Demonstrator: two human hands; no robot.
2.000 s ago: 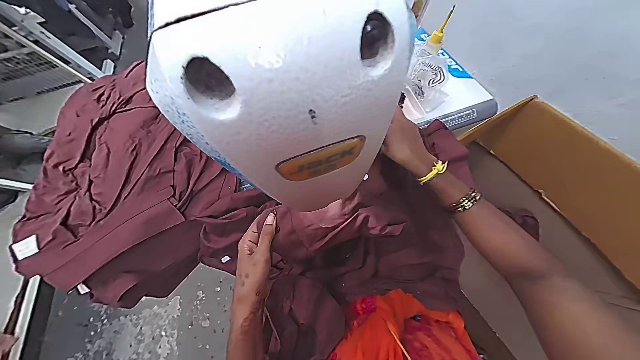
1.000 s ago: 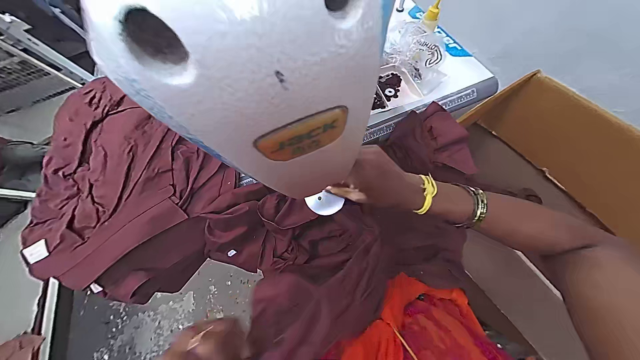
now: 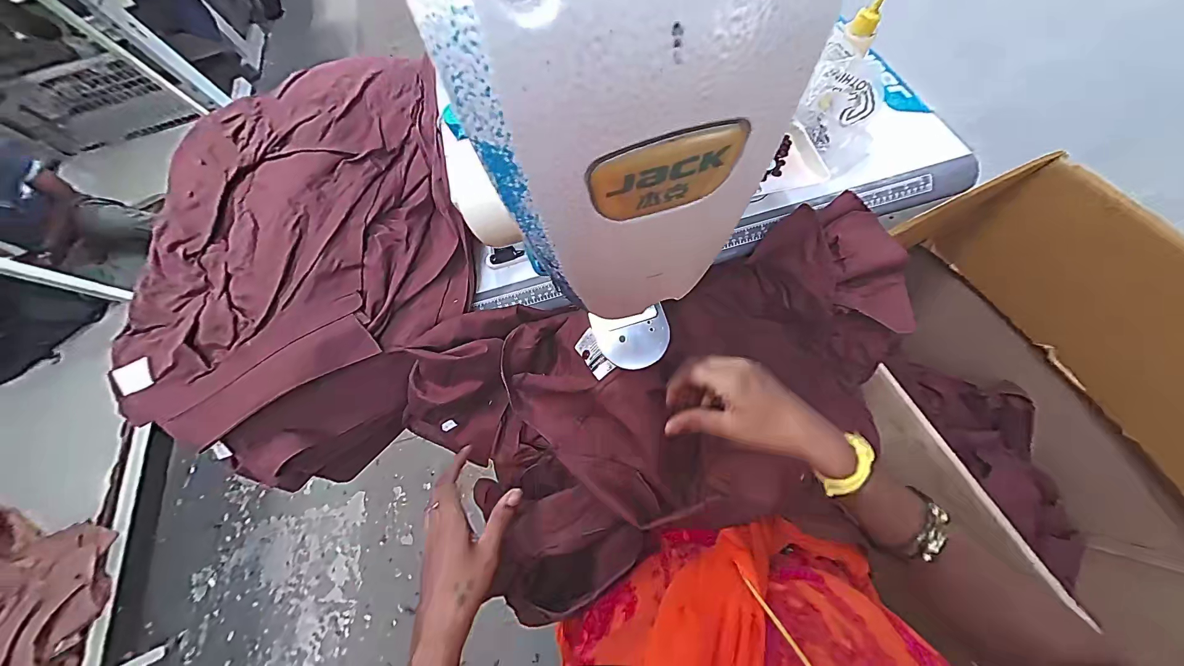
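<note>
A white Jack sewing machine head [image 3: 638, 240] fills the top middle, with a round metal plate [image 3: 636, 340] at its lower end. Under and in front of it spreads a maroon garment [image 3: 592, 435], a small label [image 3: 593, 355] beside the plate. My right hand [image 3: 731, 402], slightly blurred, is over the garment just right of the plate, fingers curled and apart, with nothing visible in them. My left hand [image 3: 467, 527] is at the garment's lower left edge, thumb and fingers spread, holding nothing.
A pile of maroon garments [image 3: 296, 259] lies on the left. Behind the machine are a plastic bag [image 3: 837, 106], a tray of dark buttons [image 3: 805, 153] and a yellow-capped bottle [image 3: 865, 23]. A cardboard box [image 3: 1073, 277] stands right, with maroon cloth inside. Another person [image 3: 46, 203] is far left.
My right hand has come away from the machine's lower end towards me. My left hand, blurred low in the frame a second ago, is now beside the garment's edge. The view has shifted.
</note>
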